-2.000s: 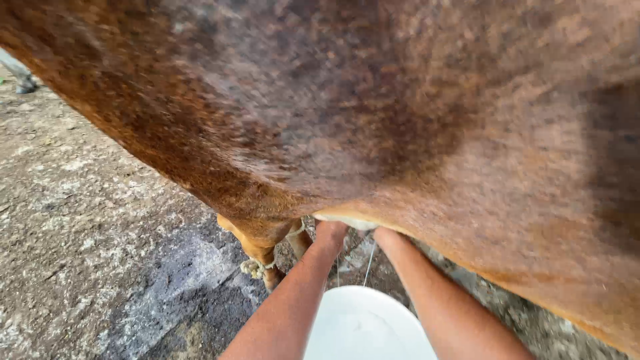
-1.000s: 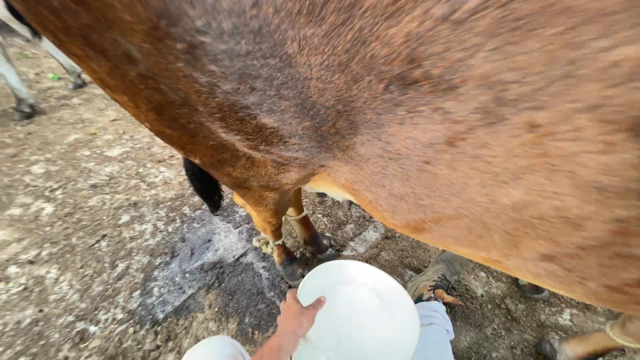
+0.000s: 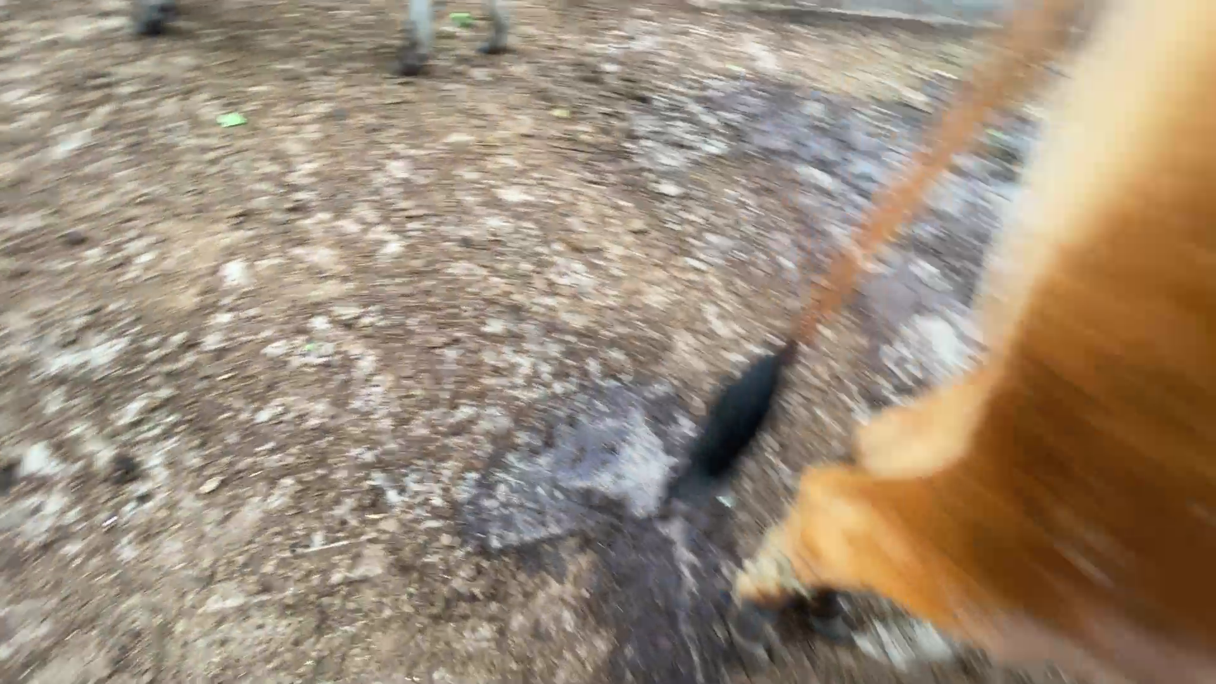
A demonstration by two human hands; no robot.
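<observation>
Neither my left hand nor my right hand shows in the head view, and the white bucket is out of the picture too. The hindquarters of a brown cow fill the right side, blurred by motion. Its tail, with a black tuft at the end, swings out to the left above the ground. A pale rope is around the cow's hind leg low at the right, near the dark hooves.
Legs of another, pale animal stand at the top left. A wet dark patch marks the dirt ground behind the cow. Small green bits lie farther off.
Both hands were under the cow, then one hand was on the white bucket's rim; hands and bucket are now out of view. The view has swung left. The tail now extends outward.
</observation>
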